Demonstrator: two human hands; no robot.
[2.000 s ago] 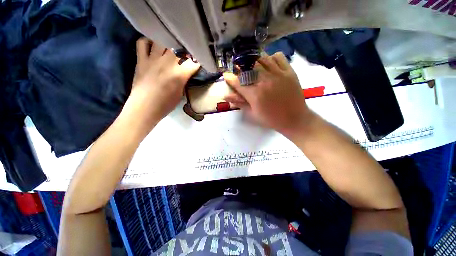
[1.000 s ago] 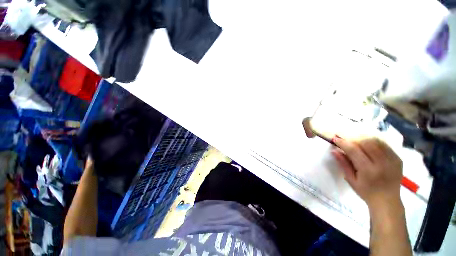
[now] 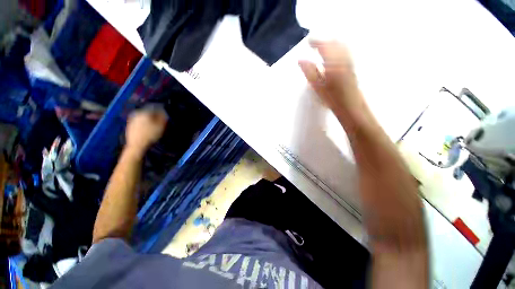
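Observation:
A black garment [image 3: 269,31] lies on the white table [image 3: 316,163] at the top, its two ends hanging toward the front edge. My right hand [image 3: 333,70] is above the table just right of the garment, blurred, with thumb and fingers apart and nothing in it. My left hand [image 3: 145,127] is over the blue crate [image 3: 189,148] below the table's front edge; it is blurred and looks closed, and whether it holds anything cannot be told. Dark cloth [image 3: 175,107] lies in the crate.
The sewing machine head [image 3: 497,135] and needle plate [image 3: 432,127] are at the right. A red strip [image 3: 466,230] lies on the table near a black object [image 3: 491,254]. A red box [image 3: 113,53] and piled cloth are below the table at left.
My right hand has left the needle plate area and moved left toward the garment on the table. My left hand no longer shows the dark cloth bundle over the crate.

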